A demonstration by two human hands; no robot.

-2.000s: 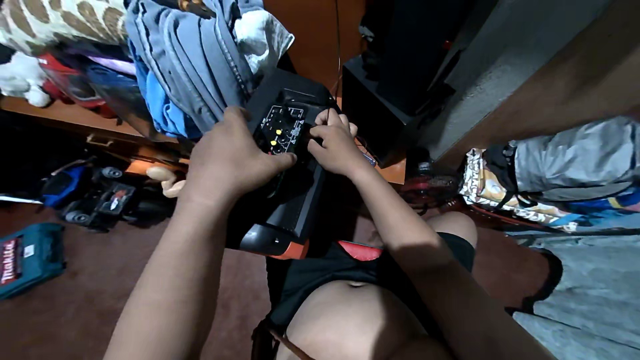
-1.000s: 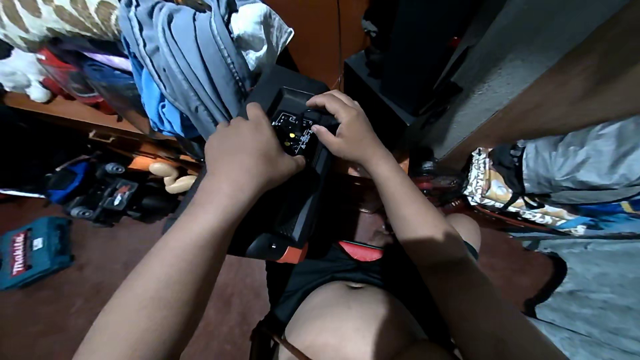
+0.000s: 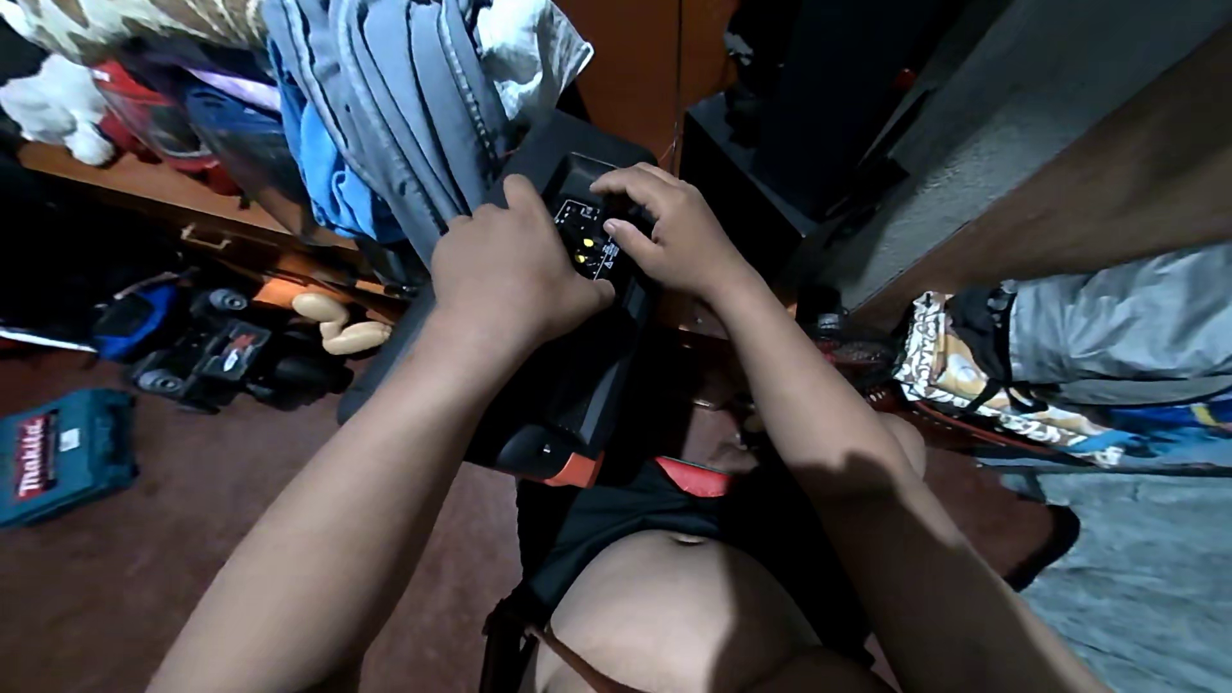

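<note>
A black portable speaker with an orange-red corner (image 3: 539, 433) leans between my body and the clothes. Its recessed control panel (image 3: 585, 236), with yellow knobs and white markings, faces up between my hands. My left hand (image 3: 510, 260) rests over the panel's left side, thumb and index finger spread around the knobs. At the panel's upper right is my right hand (image 3: 669, 226), its fingers curled and the thumb near the panel's edge. Whether its fingertips hold a small part cannot be seen.
Grey and blue clothes (image 3: 395, 106) hang beside the speaker. At left are a toy vehicle (image 3: 231, 351), doll limbs (image 3: 342, 327) and a teal Makita case (image 3: 67, 457) on the floor. A black box (image 3: 741, 173) stands beyond my right hand. Folded fabrics (image 3: 1107, 327) lie at right.
My right hand has moved from a closed pinch beside the panel to a more spread pose at its upper right. My left hand stays over the panel's left side.
</note>
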